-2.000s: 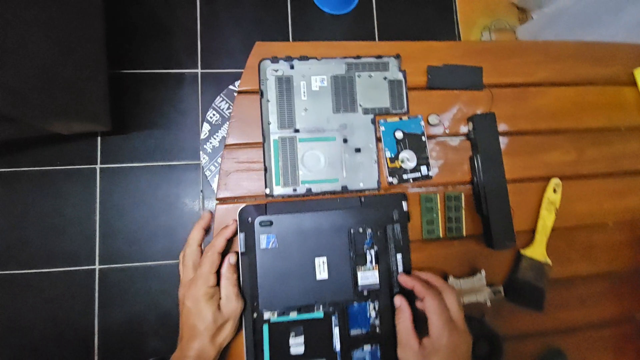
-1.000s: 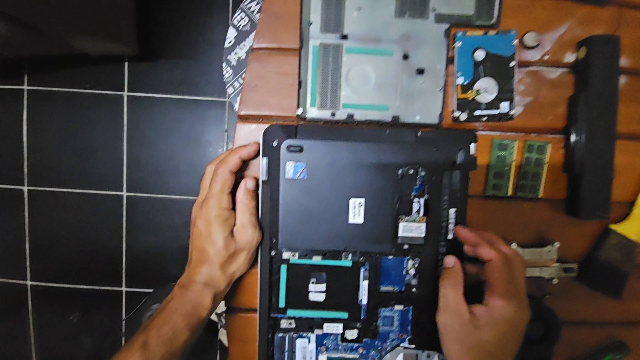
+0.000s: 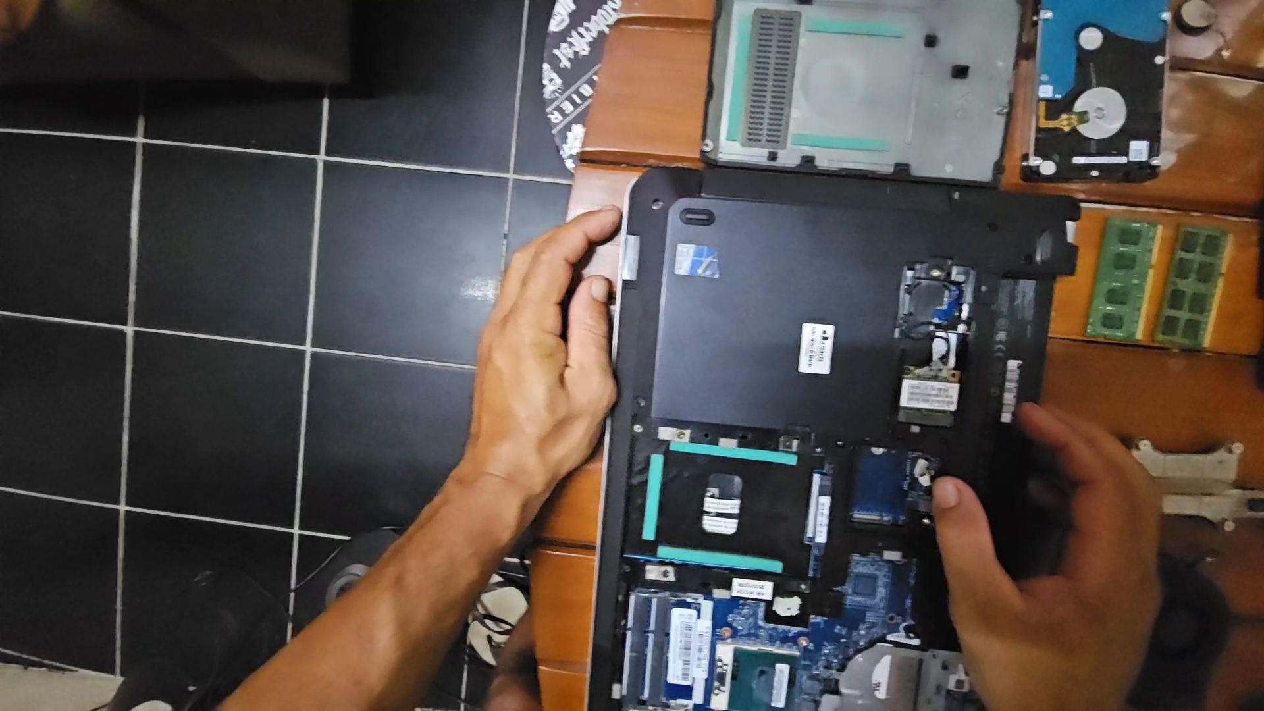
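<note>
An opened laptop base (image 3: 760,316) lies underside up on the wooden table, its blue circuit board (image 3: 879,592) and an empty drive bay framed with teal strips (image 3: 726,454) exposed. My left hand (image 3: 548,365) rests along the laptop's left edge, fingers against its side. My right hand (image 3: 1057,563) is at the right edge, thumb over the base near the board and fingers curled by the rim; whether it grips the edge cannot be told. A small wireless card (image 3: 928,395) sits in a slot between the hands.
Beyond the laptop lies its removed bottom cover (image 3: 879,89), with a hard drive (image 3: 1101,99) beside it. Two green memory modules (image 3: 1123,281) and a metal heatsink piece (image 3: 1190,479) lie to the right. A printed round item (image 3: 573,89) shows at the table's edge; dark floor tiles (image 3: 405,257) are at left.
The view has come closer over the laptop. My left hand stays along the left edge and my right hand stays near the right edge.
</note>
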